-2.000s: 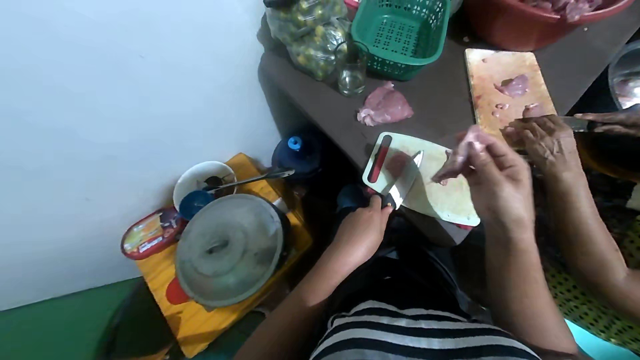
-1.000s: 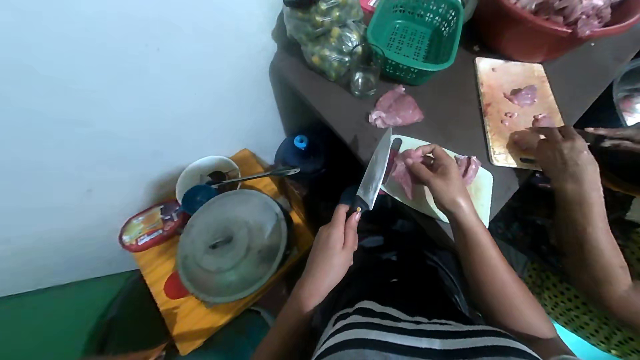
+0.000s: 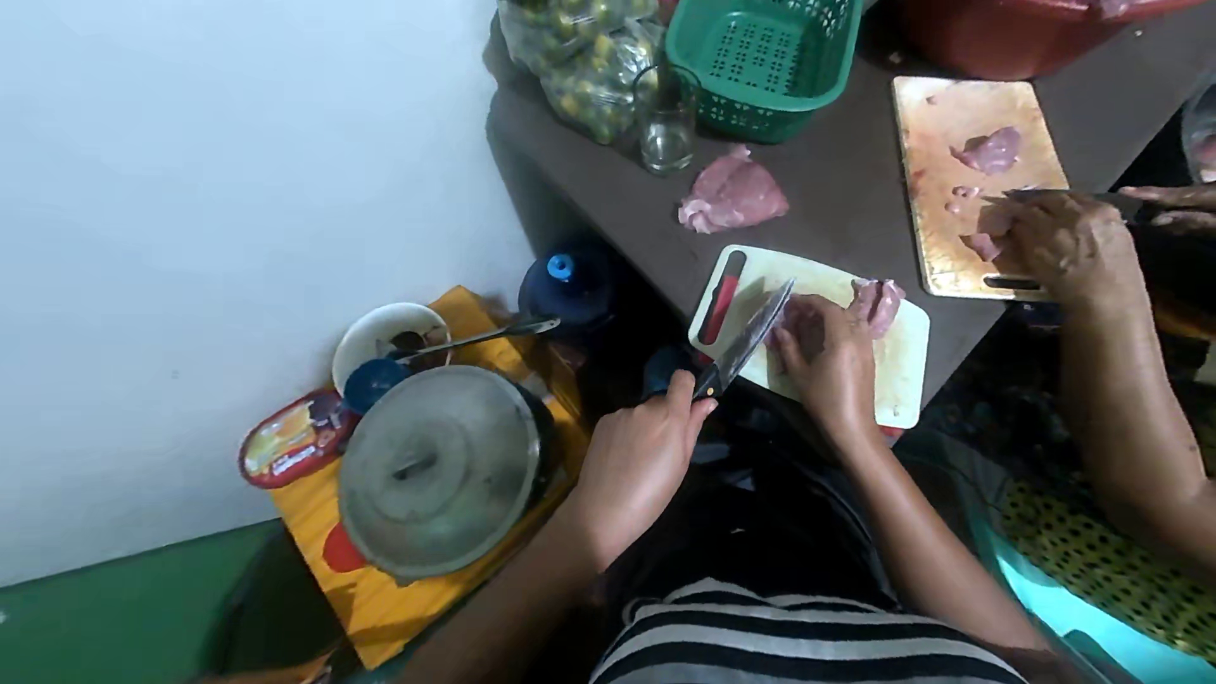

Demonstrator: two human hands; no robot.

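Observation:
My left hand grips the black handle of a kitchen knife, its blade slanting up over the left part of a white plastic cutting board. On that board my right hand holds down a piece of raw meat, partly hidden under the fingers and beside the blade. Another raw meat piece lies just right of my right fingers. Beyond the board, a larger slab of raw meat rests directly on the dark table.
A co-worker's hand works with a knife at a second cutting board. Behind stand a green plastic basket, a glass mug, bagged small green fruits and a red basin. At left, a lidded pot sits on a yellow surface.
My right hand, raised with meat two seconds ago, came down to the board. The knife left the board, pointed up beside it one second ago, and now its blade is over the board against the meat.

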